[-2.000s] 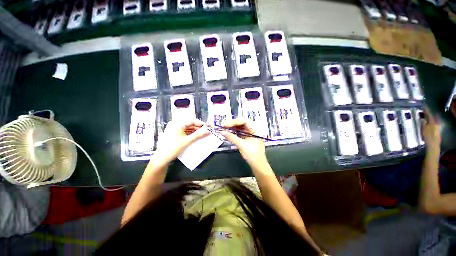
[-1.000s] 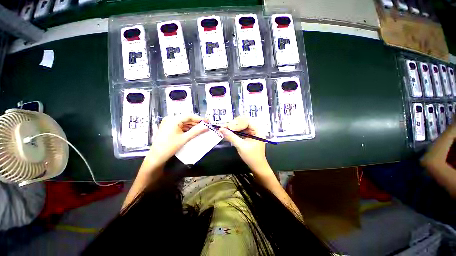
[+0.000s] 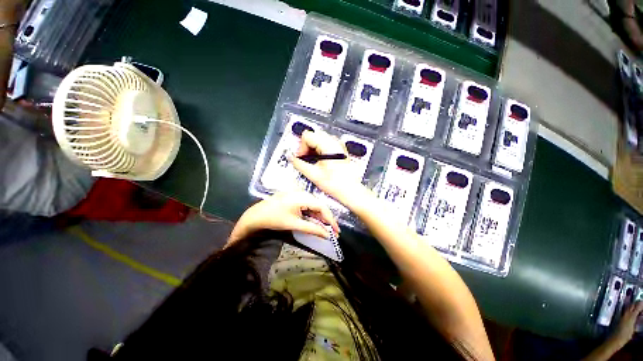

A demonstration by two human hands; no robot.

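My left hand [image 3: 282, 213] holds a white sheet [image 3: 321, 243] with a row of small dark marks along its edge, low in front of my body. My right hand [image 3: 323, 163] holds a thin dark tool [image 3: 331, 156], probably tweezers, over the front-left pocket of the clear tray [image 3: 277, 116]. The tool's tip is at the white part [image 3: 282, 169] there; fingers cover some of that part, and anything tiny at the tip cannot be made out. Other white parts [image 3: 425, 101] with a black oval at one end lie in the tray's two rows.
A cream fan [image 3: 116, 121] with a white cable stands at left, a small device behind it. A paper scrap [image 3: 193, 20] lies at the upper left. Stacked trays [image 3: 67, 32] are at the far left. Another person's hand [image 3: 626, 324] is at a tray at lower right.
The view has turned, so the tray appears tilted. My right hand has left the sheet with the tool and moved over the front-left part. My left hand still holds the sheet, now nearer my body.
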